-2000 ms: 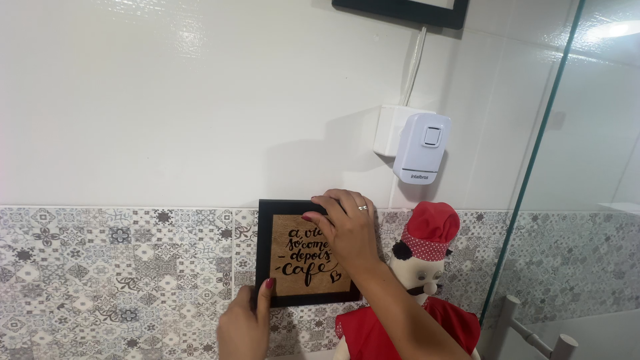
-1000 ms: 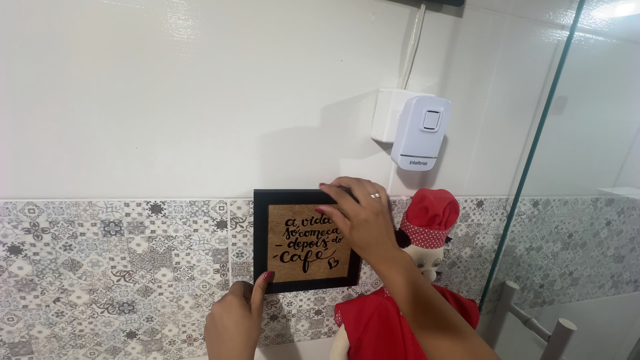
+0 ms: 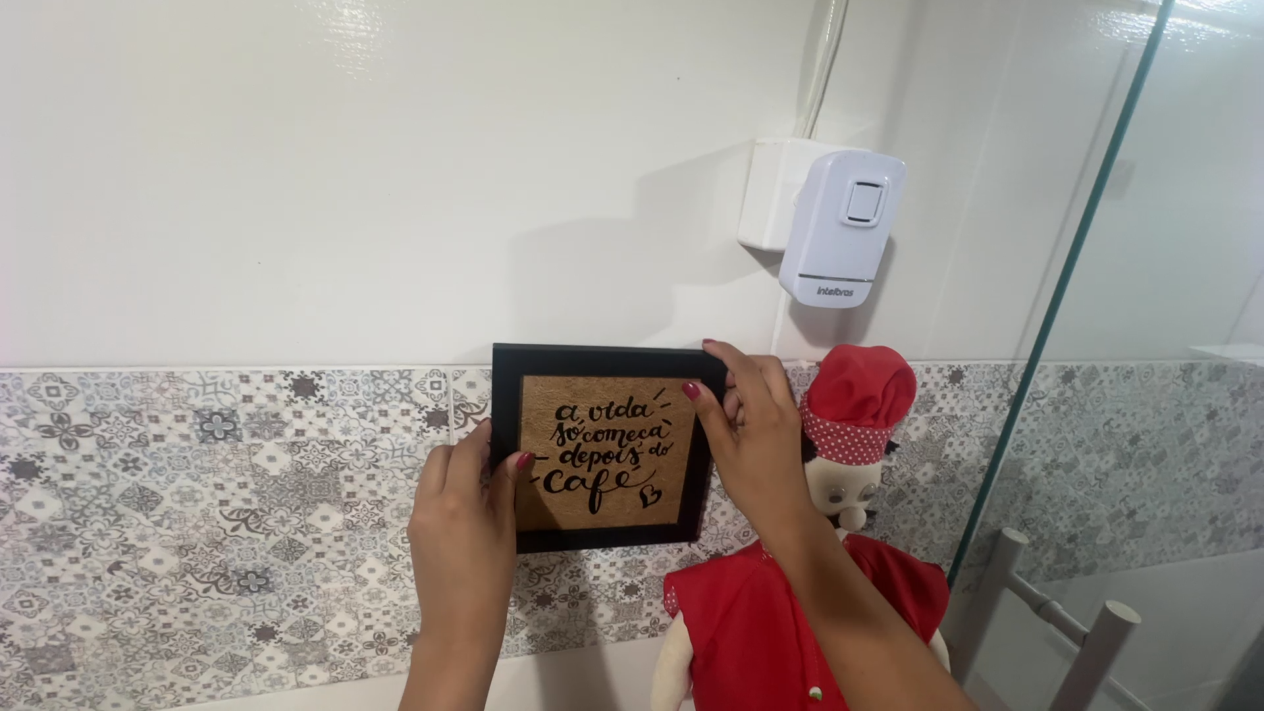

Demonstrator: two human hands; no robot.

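Observation:
A square black picture frame (image 3: pixel 602 360) with black lettering on a brown panel is held up in front of the patterned tile band. My left hand (image 3: pixel 462 509) grips its left side, thumb over the front edge. On its upper right corner is my right hand (image 3: pixel 755 430), thumb on the front and fingers along the top and side. Whether the frame's back touches the wall cannot be told. Right of it stands a cloth chef doll (image 3: pixel 854 479) in red hat and red clothing, partly hidden by my right forearm.
A white Intelbras plug-in device (image 3: pixel 842 229) sits at a white wall box (image 3: pixel 775 193) with a cable above. At the right are a glass panel's edge (image 3: pixel 1066 276) and a grey railing-like object (image 3: pixel 1047 602).
My left hand has moved up the frame's left side from its lower left corner. My right hand has moved from the frame's top edge to its upper right corner.

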